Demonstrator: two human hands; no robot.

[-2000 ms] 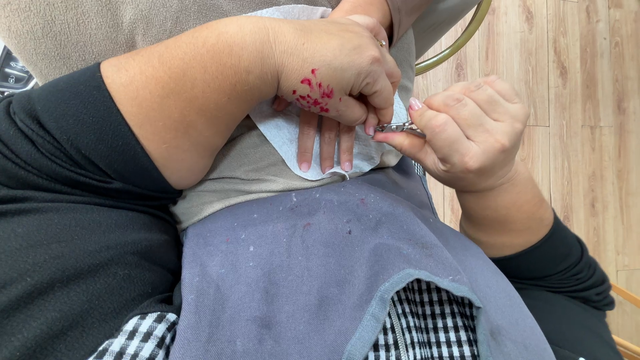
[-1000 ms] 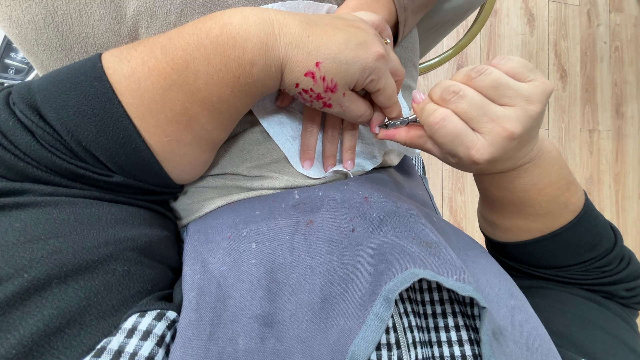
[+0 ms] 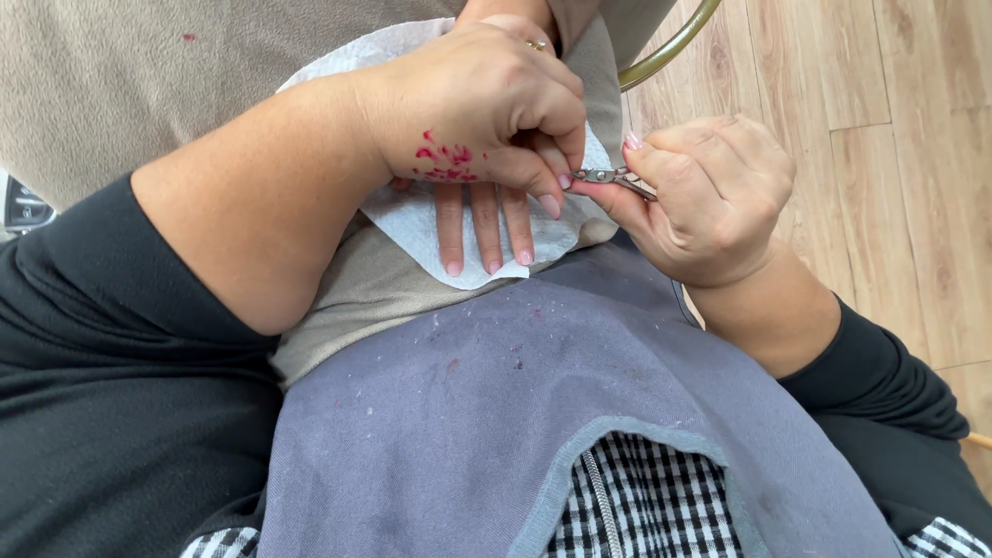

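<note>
My left hand [image 3: 488, 116], with red marks on its back, lies over another person's hand [image 3: 484, 229] and pinches one of its fingers between thumb and forefinger. Several of that person's fingers stretch out flat below my palm, on a white paper towel [image 3: 418, 248]. At the right, my right hand [image 3: 709, 190] grips metal cuticle nippers [image 3: 612, 177] by the handles. Their jaws point left and meet the tip of the pinched finger. How far the jaws are apart is too small to tell.
A beige fleece cover [image 3: 139, 93] lies beneath the towel. My grey-blue apron [image 3: 465, 403] spreads over my lap, with checked cloth [image 3: 651, 496] under it. A curved gold-coloured tube [image 3: 674, 50] and wood-look floor [image 3: 876, 194] are at the right.
My right hand has turned slightly about the nippers, which stay by the same fingertip. My left hand keeps its pinch on the finger.
</note>
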